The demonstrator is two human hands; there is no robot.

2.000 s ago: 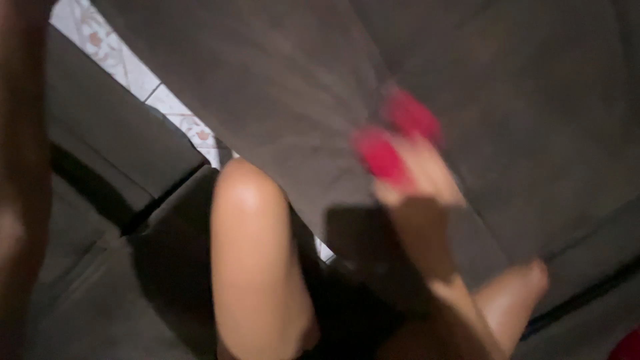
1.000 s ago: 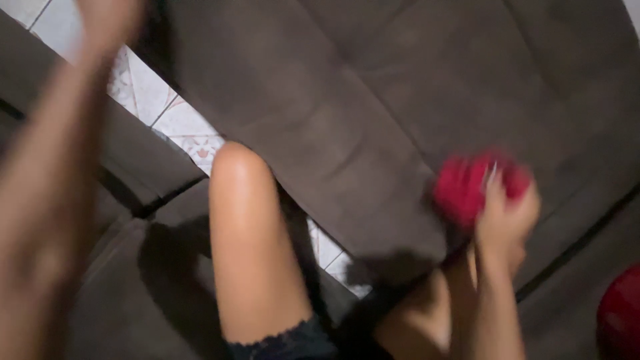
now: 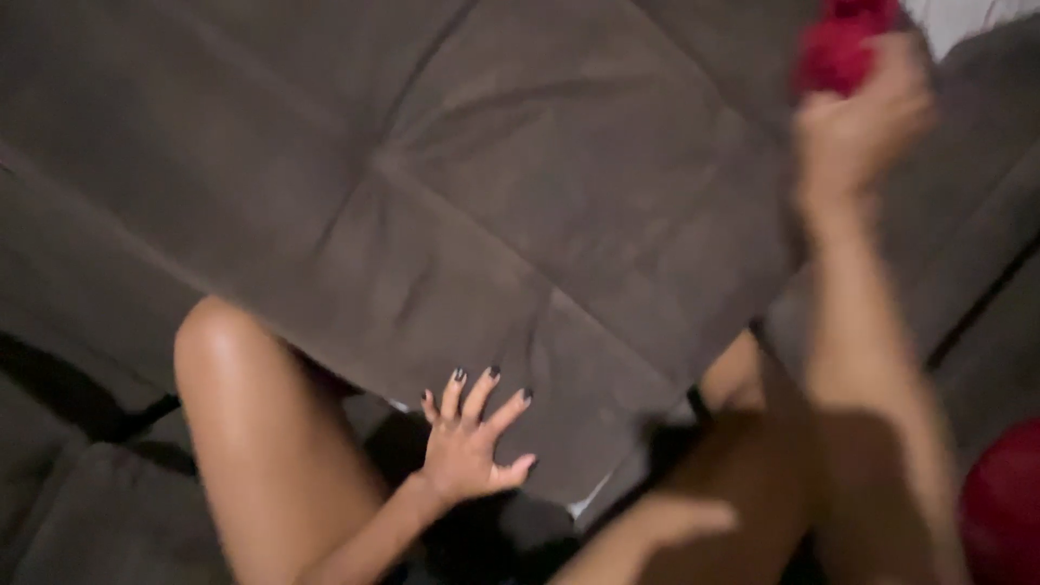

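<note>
My left hand [image 3: 471, 451], with dark-painted nails, is spread at the lower middle, its fingertips over the near edge of a dark brown upholstered cushion [image 3: 561, 187]; whether they press on it cannot be told. It holds nothing. At the upper right, my right hand [image 3: 865, 122] is closed around a red, bunched, soft-looking item [image 3: 837, 57], blurred by motion, held over the cushion's far right part. The exact kind of the red item cannot be told.
My bent knee [image 3: 215, 333] is at the left, beside the cushion's edge. Another red, rounded thing [image 3: 1003, 504] is at the lower right, partly cut off. Dark upholstered seating [image 3: 983, 244] lies along the right side. Light patterned floor tile [image 3: 967, 20] shows at the top right.
My left hand, raised at the upper left a second ago, is now low in the middle, fingers spread. My right hand has moved the red item toward the upper right. The view has shifted.
</note>
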